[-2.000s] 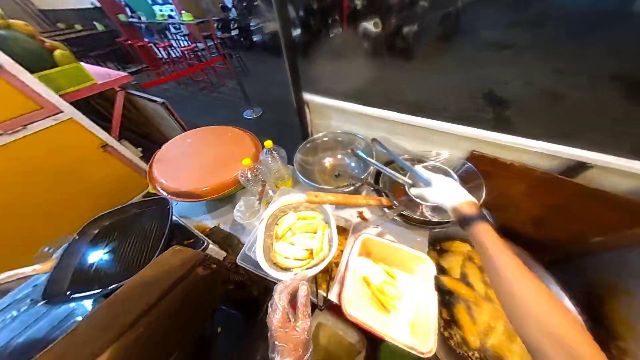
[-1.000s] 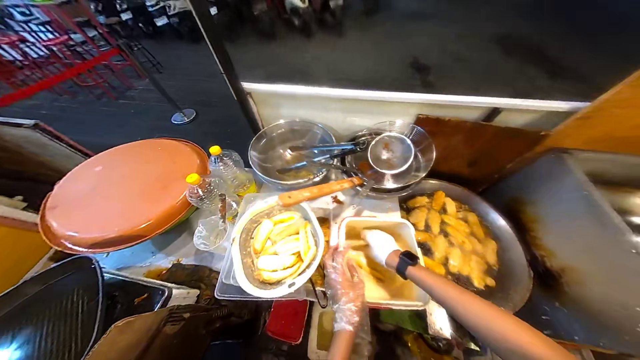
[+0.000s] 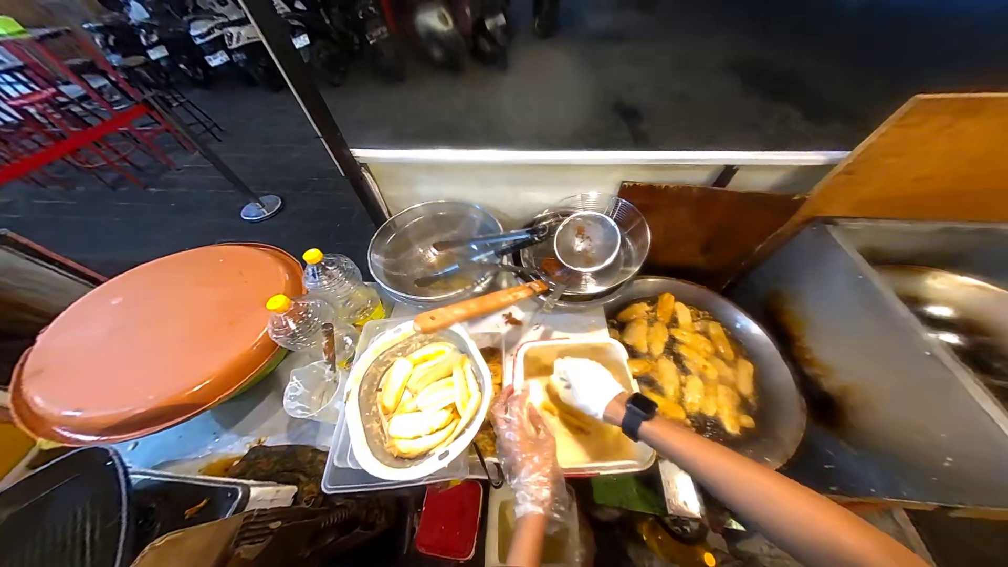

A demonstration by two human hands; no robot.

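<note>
My right hand (image 3: 584, 386), in a white glove with a dark watch at the wrist, reaches into a rectangular tub of pale batter (image 3: 622, 455); its fingers are partly hidden. Along the tub's left edge lies my left hand (image 3: 526, 441), in a clear plastic glove; whether it grips anything is unclear. A white oval basin (image 3: 358, 433) to the left holds peeled bananas (image 3: 429, 390). Battered pieces (image 3: 697, 362) fry in oil in a wide metal wok (image 3: 776, 394) on the right. A strainer (image 3: 587, 242) with a wooden handle (image 3: 480, 305) rests on metal bowls behind.
Tongs (image 3: 480, 248) lie across a metal bowl (image 3: 394, 228). Two yellow-capped plastic bottles (image 3: 303, 323) stand beside a large orange oval lid (image 3: 165, 339). A metal partition (image 3: 850, 354) is right of the wok. Below the tub are a red container (image 3: 449, 520) and another container.
My right hand has moved from the strainer over the metal bowls down into the batter tub. My left hand is now at the tub's left edge. The view has swung right.
</note>
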